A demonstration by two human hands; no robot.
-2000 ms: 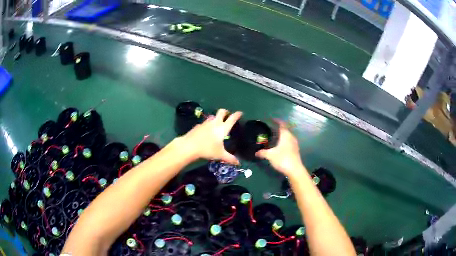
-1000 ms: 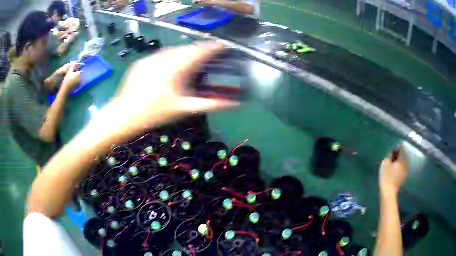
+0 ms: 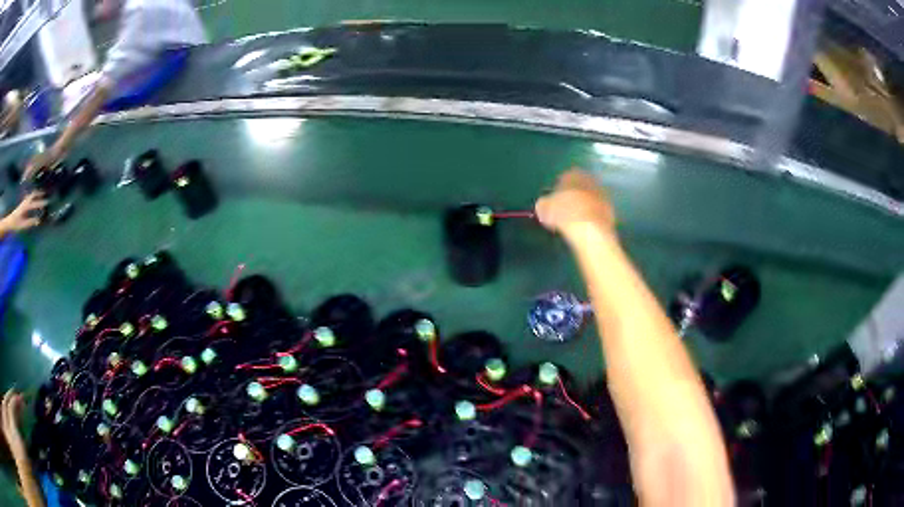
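A black housing (image 3: 472, 250) stands upright on the green bench, with a green-topped component on its top. Its red lead (image 3: 512, 215) runs right to my right hand (image 3: 576, 206), whose fingers look closed on the lead's end, slightly blurred. A round circuit board (image 3: 555, 316) lies beside my right forearm. Another black housing (image 3: 732, 301) lies tilted to the right of that forearm, with a pale lead near it. Many black housings with green-topped components and red leads are massed along the near side. My left hand is not in view.
A black conveyor belt with a pale metal edge (image 3: 396, 105) crosses behind the bench; a green-yellow item (image 3: 306, 57) lies on it. A metal post (image 3: 788, 99) stands right. Several housings (image 3: 195, 189) stand far left, near other people's hands. Fingers show at the lower left edge.
The view has turned right. My left hand, raised with a dark object a second ago, is out of view. My right hand has moved to the red lead of the standing housing.
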